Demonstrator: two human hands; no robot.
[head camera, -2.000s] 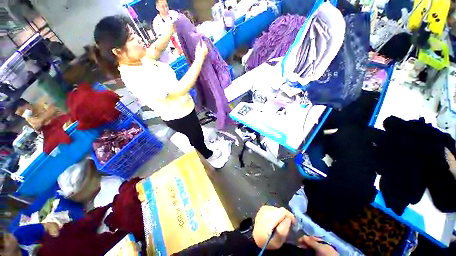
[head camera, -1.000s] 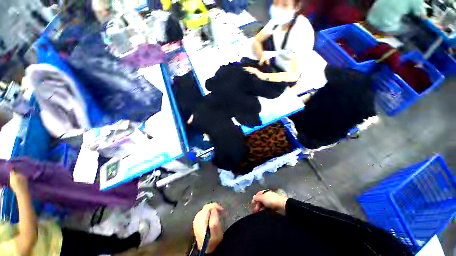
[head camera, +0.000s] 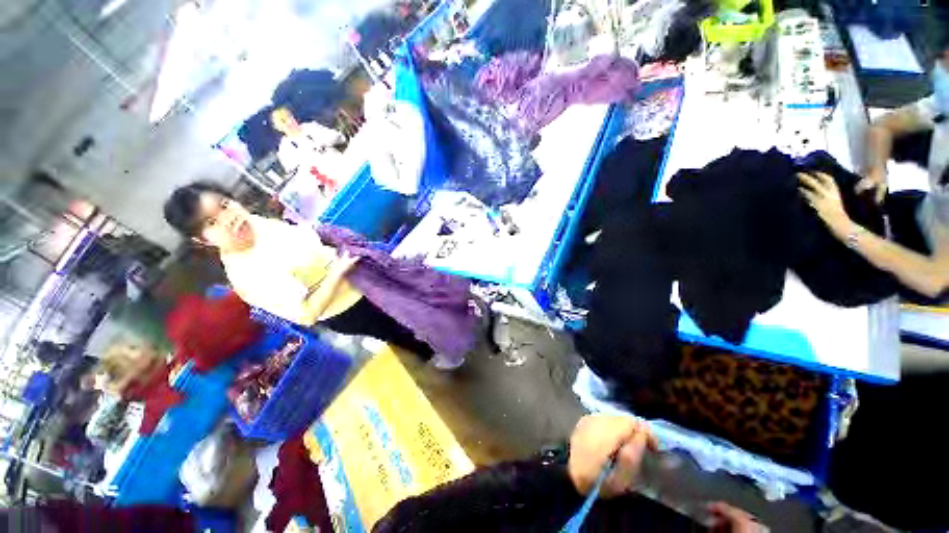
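My left hand (head camera: 612, 454) is at the bottom centre, with a black sleeve running to its left. It is closed on a narrow blue strip, seemingly a tape measure (head camera: 589, 504), which hangs down past the picture's lower edge. My right hand (head camera: 733, 517) is small, blurred and cut off by the lower edge, to the right of my left hand. Whether it holds anything cannot be told.
A person holds a purple garment (head camera: 418, 296) beyond a yellow printed box (head camera: 391, 435). At right, another person's hands rest on black cloth (head camera: 734, 234) on a blue-edged table (head camera: 832, 344). Leopard-print cloth (head camera: 749, 401) lies below. A blue crate (head camera: 297, 385) stands left.
The view has swung back left after turning right. My left hand now shows a blue strip; my right hand has dropped to the lower edge. The person with the purple garment has lowered it since the first frame.
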